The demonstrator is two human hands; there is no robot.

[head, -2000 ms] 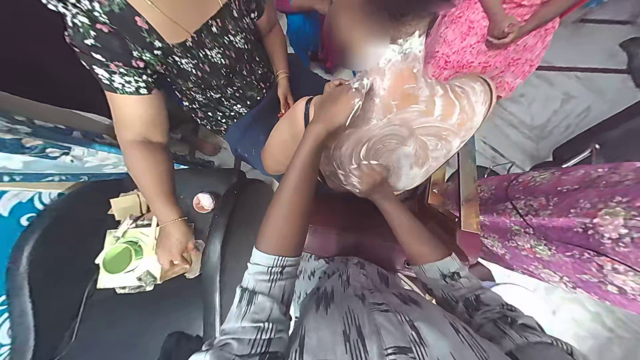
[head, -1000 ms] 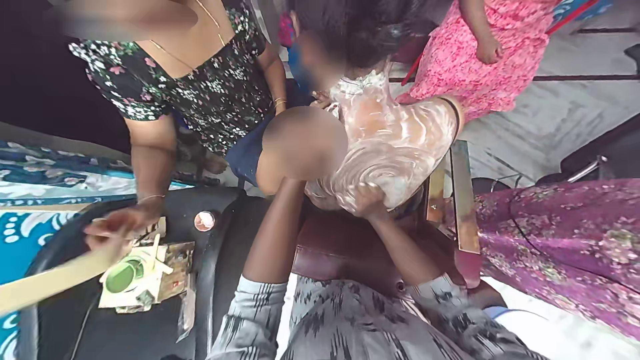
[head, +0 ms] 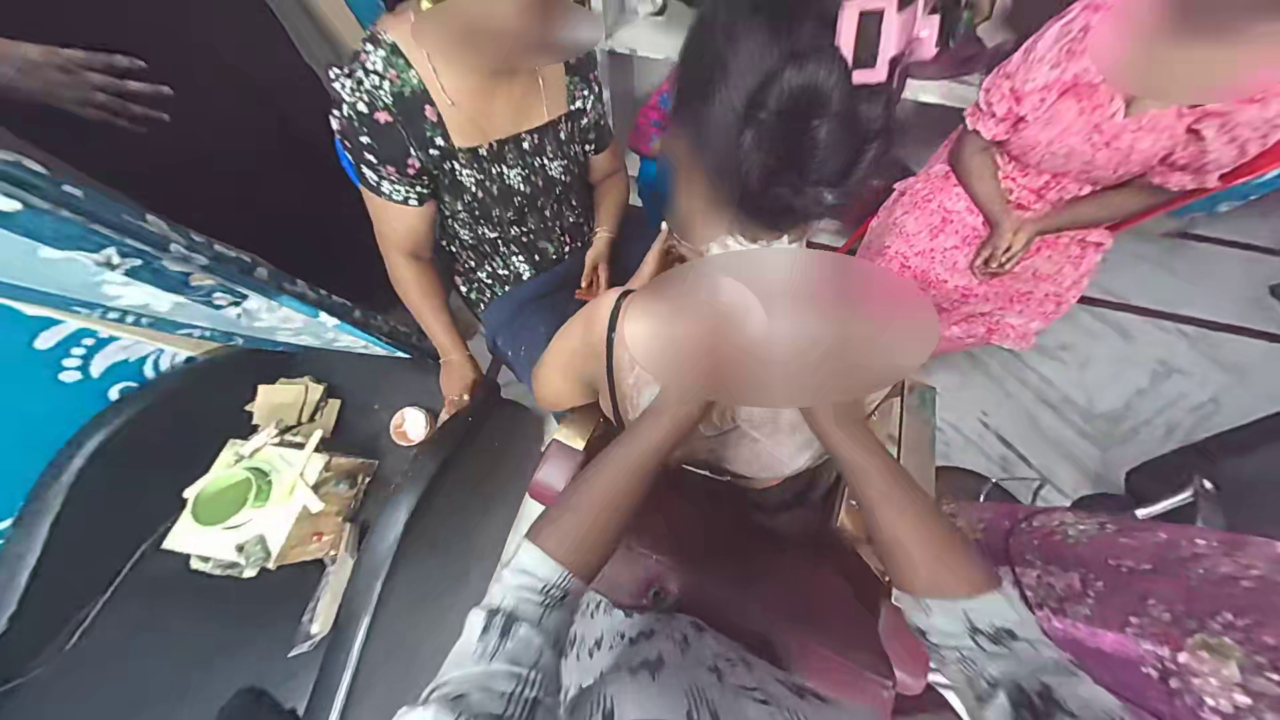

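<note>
A seated person with dark hair in a bun (head: 800, 130) has their back to me. Pale cream coats their lower back (head: 765, 445), and a dark strap (head: 612, 360) crosses the shoulder at left. My left hand (head: 705, 375) reaches to the left side of the upper back. Beside it, a little to the right, my right hand (head: 835, 395) is at the same back. A blurred patch hides both hands' fingers and most of the upper back, so finger positions and exact contact cannot be told.
On a black padded seat at left lie a green bowl (head: 228, 495), flat sticks (head: 305, 470), cardboard pieces (head: 285, 402) and a small round jar (head: 410, 426). One person (head: 510, 200) sits at upper left, another in pink (head: 1000, 250) at upper right. Purple floral cloth (head: 1150, 600) hangs at lower right.
My right hand has moved up the back from its lower part. The person at left has drawn a hand away from the green bowl to the seat's edge near the jar.
</note>
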